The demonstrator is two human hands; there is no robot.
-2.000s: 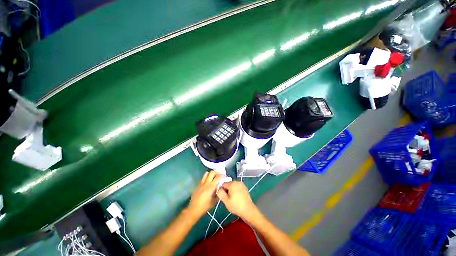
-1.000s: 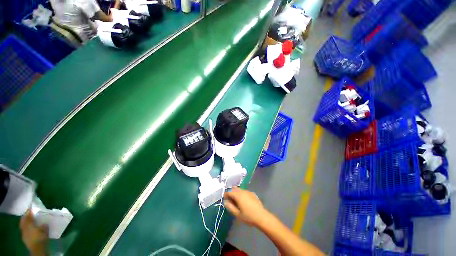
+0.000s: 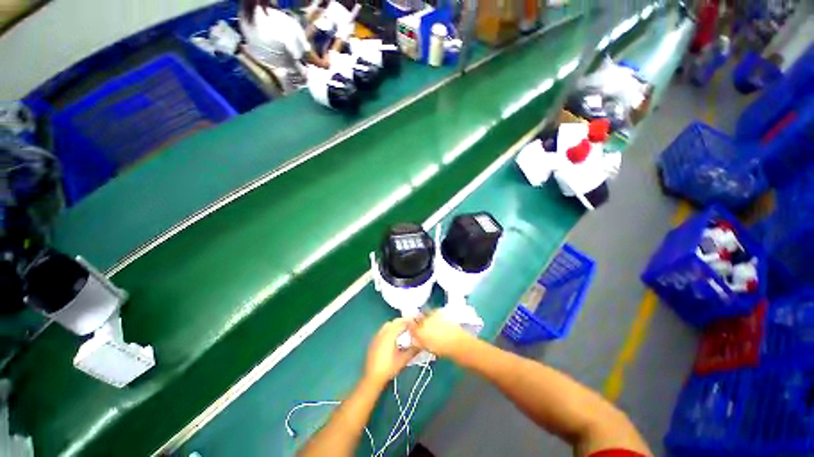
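Note:
Two white security cameras with black heads stand side by side on the green bench, the left camera [image 3: 406,265] and the right camera [image 3: 469,245]. My left hand [image 3: 389,351] and my right hand [image 3: 437,334] meet at the base of the left camera. Their fingers are closed around a small white piece [image 3: 405,339], seemingly a cable connector; the fingers partly hide it. Thin white cables [image 3: 409,406] hang below my hands over the bench. Another camera [image 3: 89,308] lies on the conveyor belt at the far left, with its white bracket towards me.
White units with red parts [image 3: 576,161] sit further along the bench. A blue crate [image 3: 558,294] stands on the floor beside it. More blue crates [image 3: 705,263] and a red crate [image 3: 730,339] are at the right. Across the belt are a person [image 3: 272,40] and more cameras [image 3: 344,76].
One of three cameras has left the group before me. My left hand has let go of the camera on the belt and come back beside my right hand. The view has shifted.

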